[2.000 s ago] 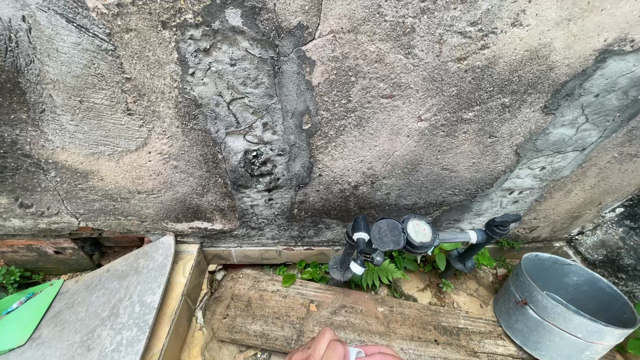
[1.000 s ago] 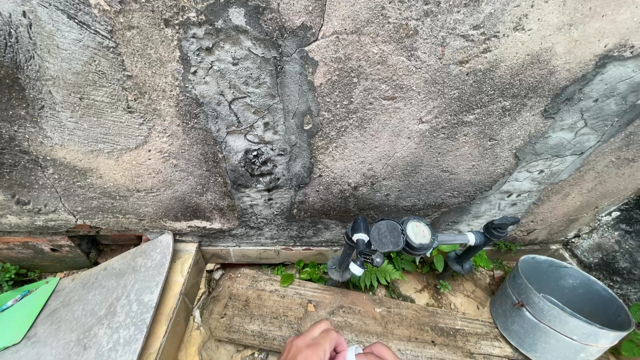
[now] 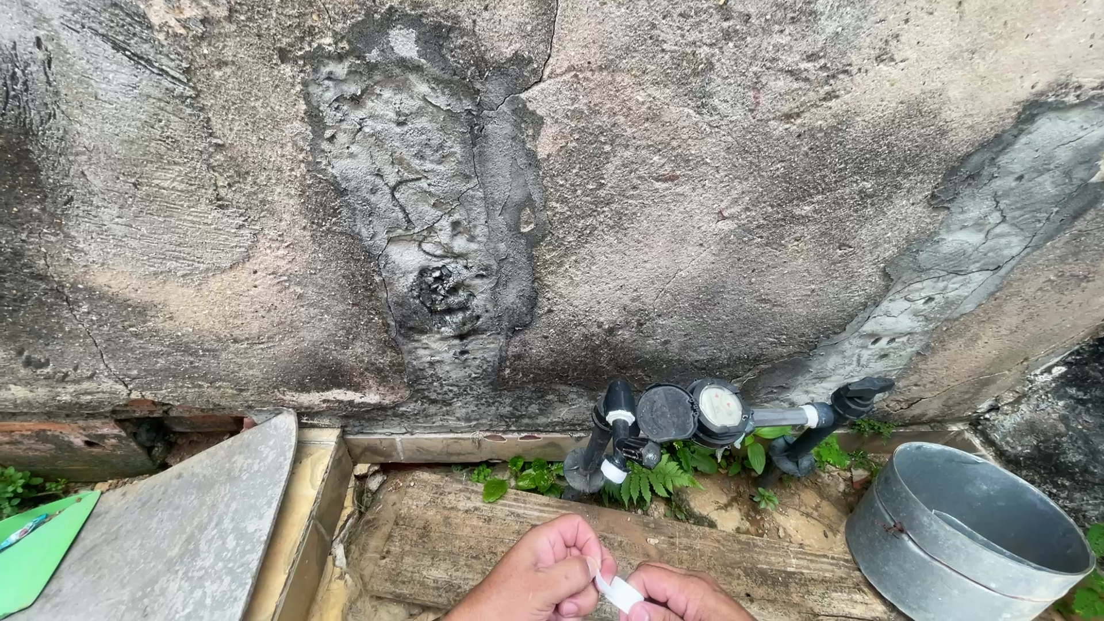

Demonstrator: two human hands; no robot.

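My left hand and my right hand meet at the bottom middle. Between them is a small white strip or roll of tape, with the fingertips of both hands pinching it. Beyond my hands, near the wall's foot, stands a water meter with its round black lid flipped to the left. Black pipe fittings with white bands flank it, and a black valve handle tops the right-hand one.
A weathered wooden plank lies under my hands. A round grey metal container stands at right. At left are a grey slab and a green board with a pen. The cracked wall rises behind; ferns grow below the meter.
Both hands have risen a little further into view, and more of the white piece shows between them.
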